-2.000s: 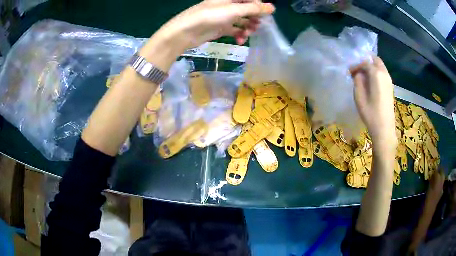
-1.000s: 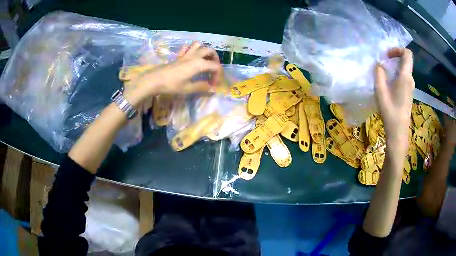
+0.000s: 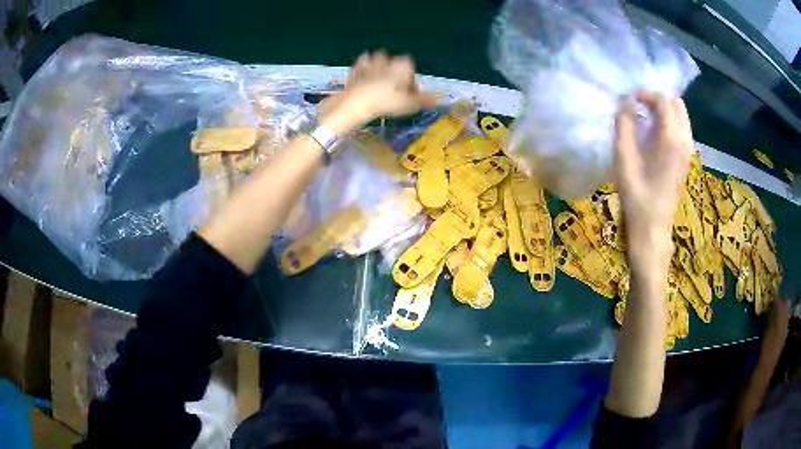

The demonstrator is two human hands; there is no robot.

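Observation:
My right hand (image 3: 652, 153) holds a whitish bunch of emptied poly bags (image 3: 575, 105) above the parts. My left hand (image 3: 378, 88), with a metal watch at the wrist, is blurred over the bench's pale strip; a blurred filmy patch with some yellow shows just right of its fingers, and I cannot tell whether it is gripped. Unwrapped yellow parts (image 3: 479, 180) lie loose in the centre, with a denser pile (image 3: 725, 232) at right, partly behind my right forearm. Bagged parts (image 3: 325, 237) under milky film lie left of centre, partly behind my left forearm.
A large clear poly bag (image 3: 66, 167) spreads over the left of the dark green bench (image 3: 294, 307). Brown cartons (image 3: 70, 351) stand below at left. Another person's arm (image 3: 762, 368) shows at the lower right. Small yellow parts (image 3: 763, 159) lie beyond the strip.
My left hand has moved from the bagged parts up and right towards the loose parts. The bag bunch in my right hand has shifted slightly left. The loose parts in the centre lie differently.

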